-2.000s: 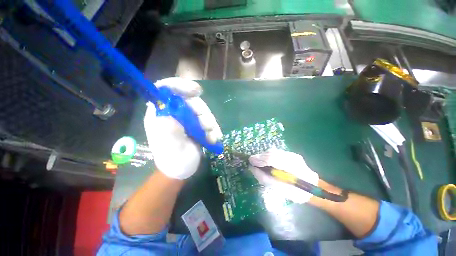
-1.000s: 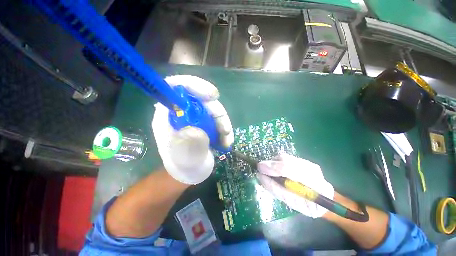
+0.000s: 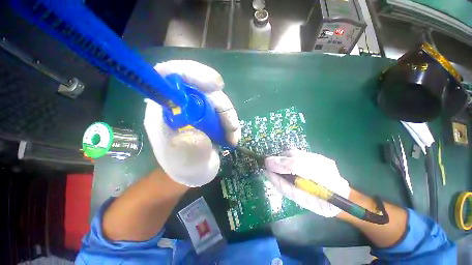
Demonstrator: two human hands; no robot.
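Observation:
The green circuit board [image 3: 264, 191] lies on the dark green mat, with small silvery joints and parts across it. My left hand [image 3: 183, 142], in a white glove, is closed around a thick blue solder sucker [image 3: 194, 114]; its lower end is at the board's upper left part and its long shaft runs to the upper left. My right hand [image 3: 310, 181], also gloved, holds a soldering iron [image 3: 313, 189] with a yellow grip like a pen. The iron's tip is close to the sucker's end; whether they touch cannot be told.
A solder wire reel [image 3: 98, 140] lies left. A black holder [image 3: 414, 85], tweezers [image 3: 402, 160], white paper [image 3: 418, 133] and a yellow tape roll [image 3: 465, 210] are right. A bottle [image 3: 260, 32] and a station box [image 3: 339, 28] stand behind the mat. An ID badge [image 3: 201, 225] hangs in front.
The camera view has shifted, so the bench's back items sit higher. The solder reel appears further left. Both hands keep their tools at the same part of the board.

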